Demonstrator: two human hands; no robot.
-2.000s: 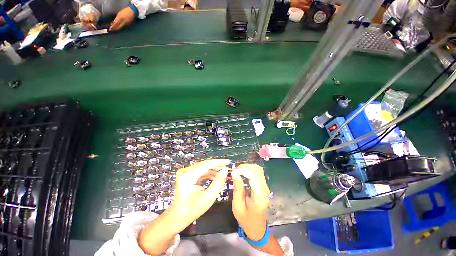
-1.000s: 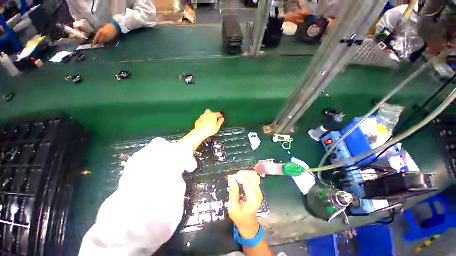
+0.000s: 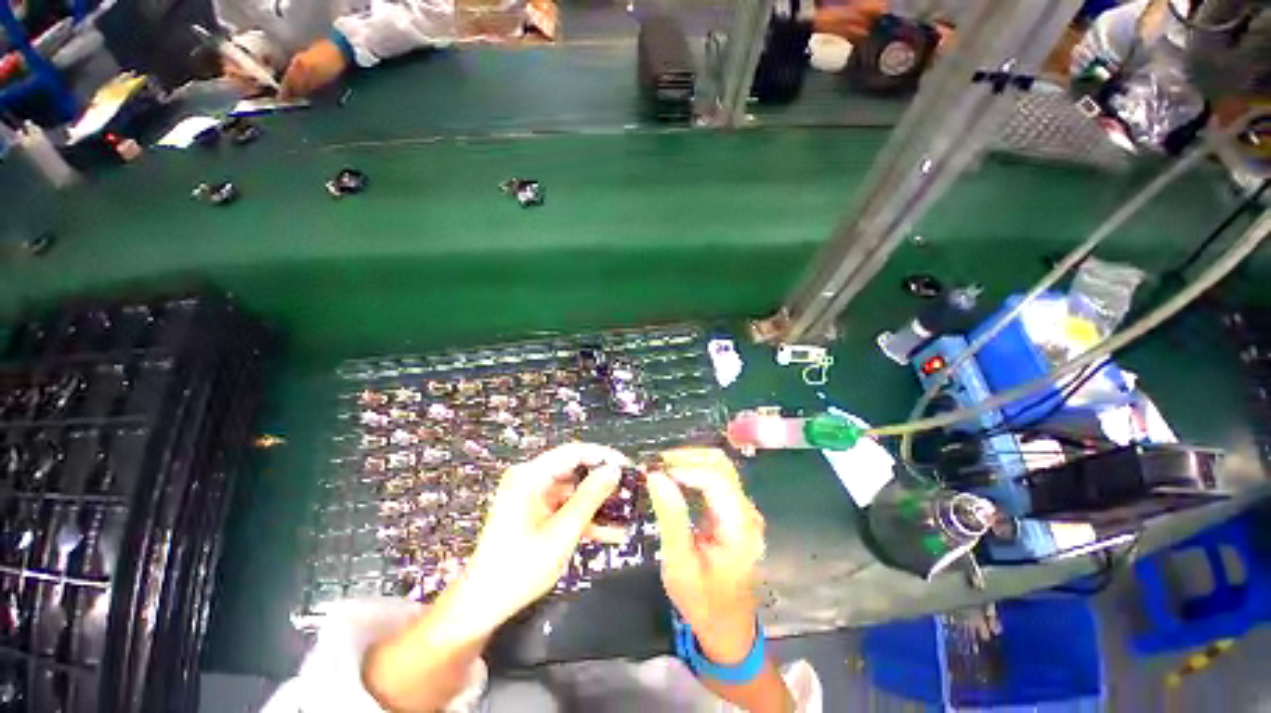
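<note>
A small black unit with shiny bits [image 3: 615, 499] is between my hands above the near right part of the clear blister tray. My left hand [image 3: 537, 518] holds it by its left side with thumb and fingers. My right hand [image 3: 708, 536], with the blue wrist strap [image 3: 719, 655], has its fingertips pinched at the unit's right side. Whether a tiny part is in that pinch cannot be told. The clear tray [image 3: 349, 488] holds rows of small metallic parts, with two dark units near its far right.
Black trays [image 3: 105, 474] are stacked at left. The syringe [image 3: 767, 431] with green cap lies on white paper at right, beside the blue controller [image 3: 962, 383] and a dark round bottle [image 3: 906, 522]. A metal post [image 3: 892, 195] slants up. Several units sit on the green belt [image 3: 418, 237].
My left hand has come back from the belt to my right hand and now holds a black unit. The unit nearest the tray on the belt two seconds ago is gone from there.
</note>
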